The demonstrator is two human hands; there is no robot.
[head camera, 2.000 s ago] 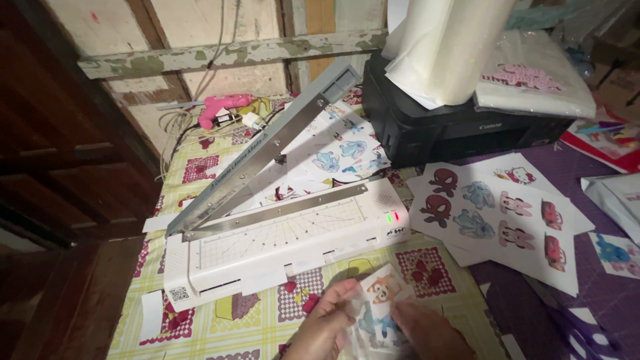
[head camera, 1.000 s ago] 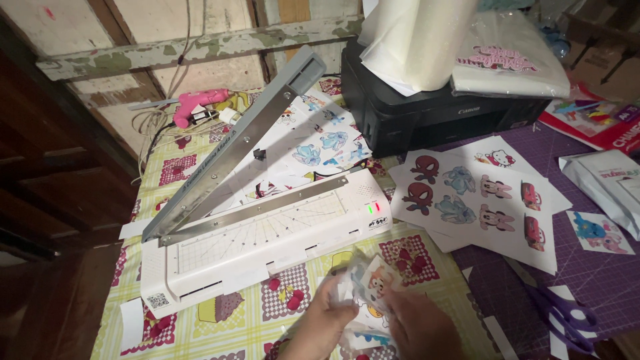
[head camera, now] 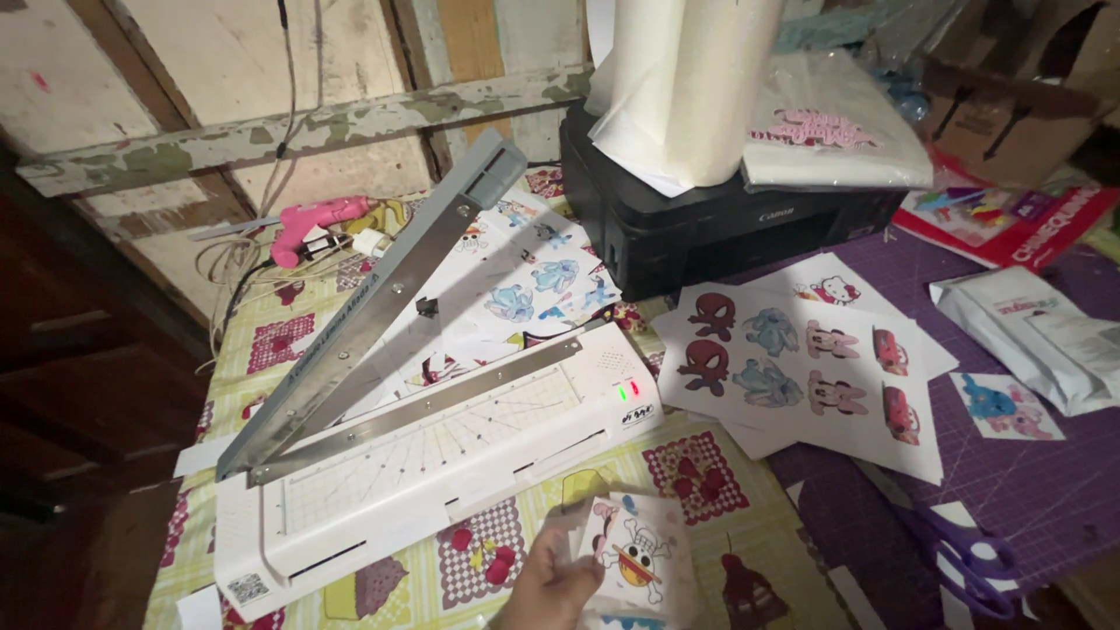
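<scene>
My left hand grips a small stack of printed paper cutouts, partly inside a clear plastic sleeve, low in the head view. The top cutout shows a skull with a straw hat and crossbones. My right hand is out of view. Just beyond the stack lies a white laminator with a built-in paper trimmer. The grey trimmer arm stands raised, and a green and a red light glow at the laminator's right end.
A black Canon printer bears a thick roll of film and a plastic bag. Printed character sheets overlap at right, near purple-handled scissors on a purple cutting mat. A pink glue gun lies back left among cables.
My right hand was at the stack beside the left in both earlier frames and has left the view. The skull cutout now shows on top, where an orange-and-white figure showed before.
</scene>
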